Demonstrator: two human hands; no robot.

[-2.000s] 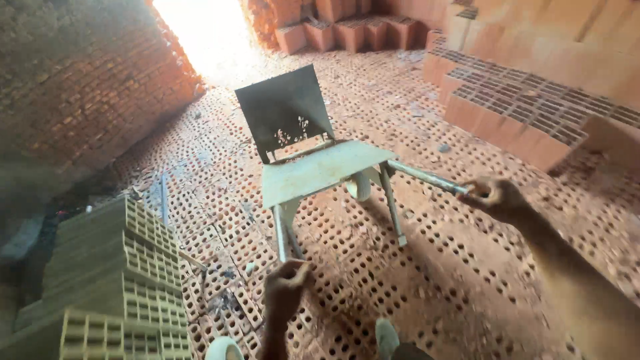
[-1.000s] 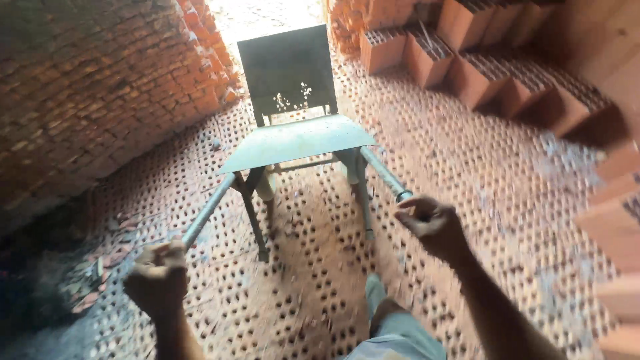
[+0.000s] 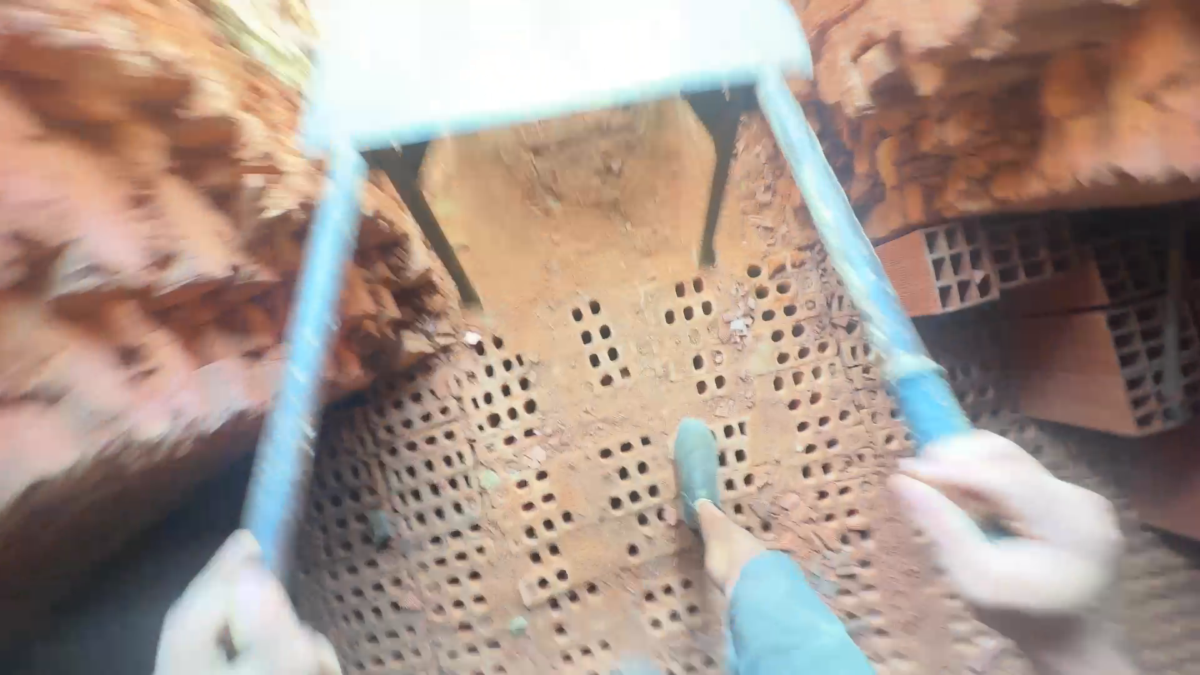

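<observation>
A metal handcart (image 3: 562, 56) with a flat bed is in front of me at the top, its bed washed out by bright light. Two blue tubular handles run back from it toward me. At the lower left my left hand (image 3: 239, 619) is closed round the end of the left handle (image 3: 305, 356). On the right my right hand (image 3: 1017, 525) grips the end of the right handle (image 3: 844, 234). Two dark legs of the cart reach down below the bed. The cart's upright back plate is out of view.
Rough brick wall edges stand close on the left (image 3: 187, 281) and upper right (image 3: 994, 112). Hollow clay blocks (image 3: 1069, 366) are stacked at the right. The floor (image 3: 581, 450) is of perforated bricks with reddish dirt; my shod foot (image 3: 697, 464) is on it.
The cart and I have moved forward to the bright opening, between the wall edges. Both hands have stayed on the handles. The view has tilted down.
</observation>
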